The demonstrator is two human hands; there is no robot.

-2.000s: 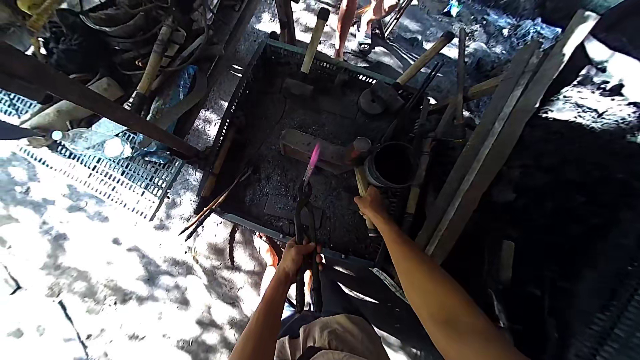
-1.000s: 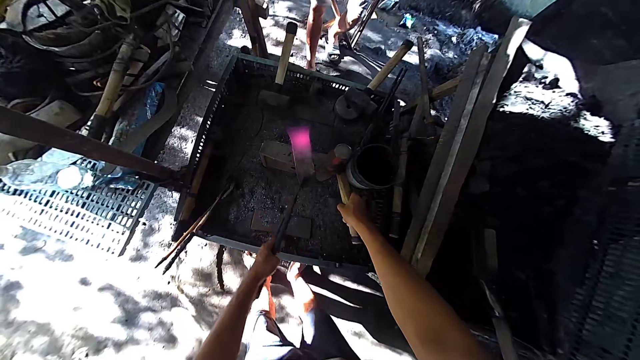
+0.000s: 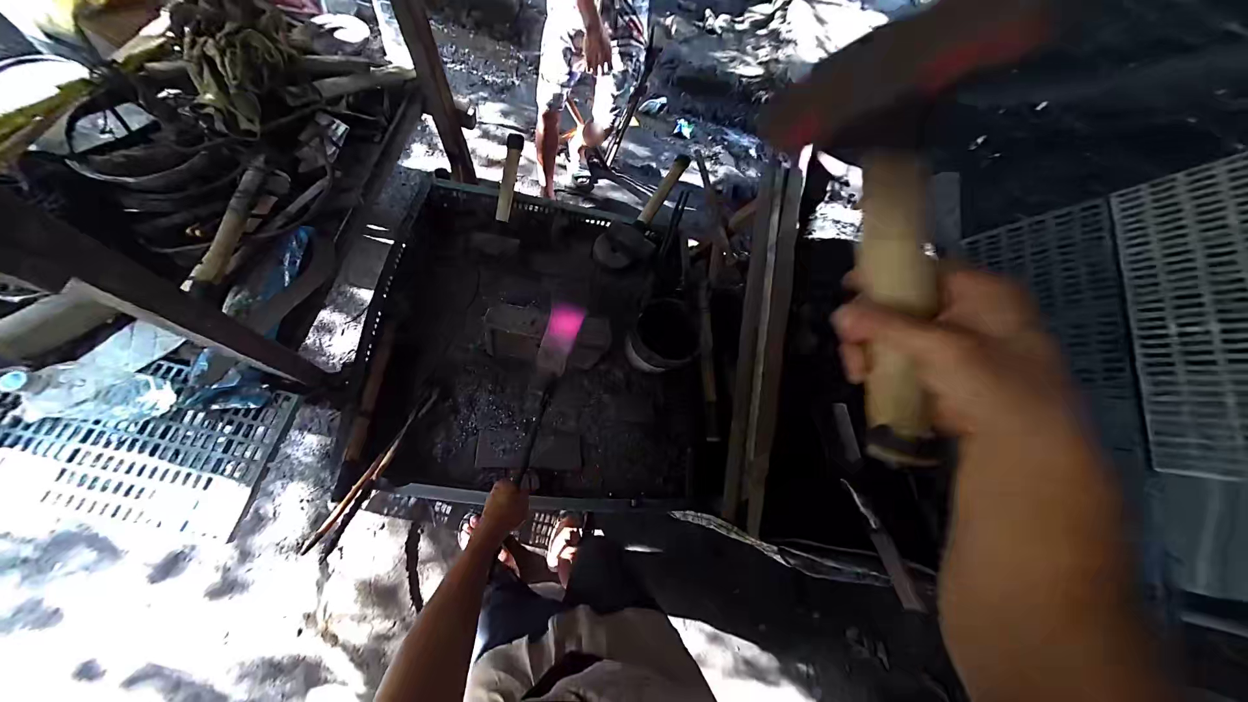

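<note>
My right hand [image 3: 941,346] grips the wooden handle of a hammer [image 3: 897,117], raised high at the right and blurred, its dark head uppermost. Low in the middle, my left hand [image 3: 507,507] is closed around the handles of dark metal tongs [image 3: 534,429]. Beyond the tongs' far end lies a flat metal piece [image 3: 563,336] whose tip glows pink. That piece is over a metal anvil block [image 3: 512,331] in the dark crate-like tray [image 3: 458,409]. How the jaws meet the metal is too dark to tell.
Two more hammers, one upright-handled [image 3: 509,180] and one slanted [image 3: 663,190], rest at the tray's far side. A round pot [image 3: 663,336] stands right of the block. Long wooden boards [image 3: 765,341] lean beyond it. A person's legs [image 3: 548,127] show past the tray.
My right hand has lifted the hammer from beside the block to high on the right. My left hand still holds the tongs. The glowing metal shows a broader face than two seconds ago.
</note>
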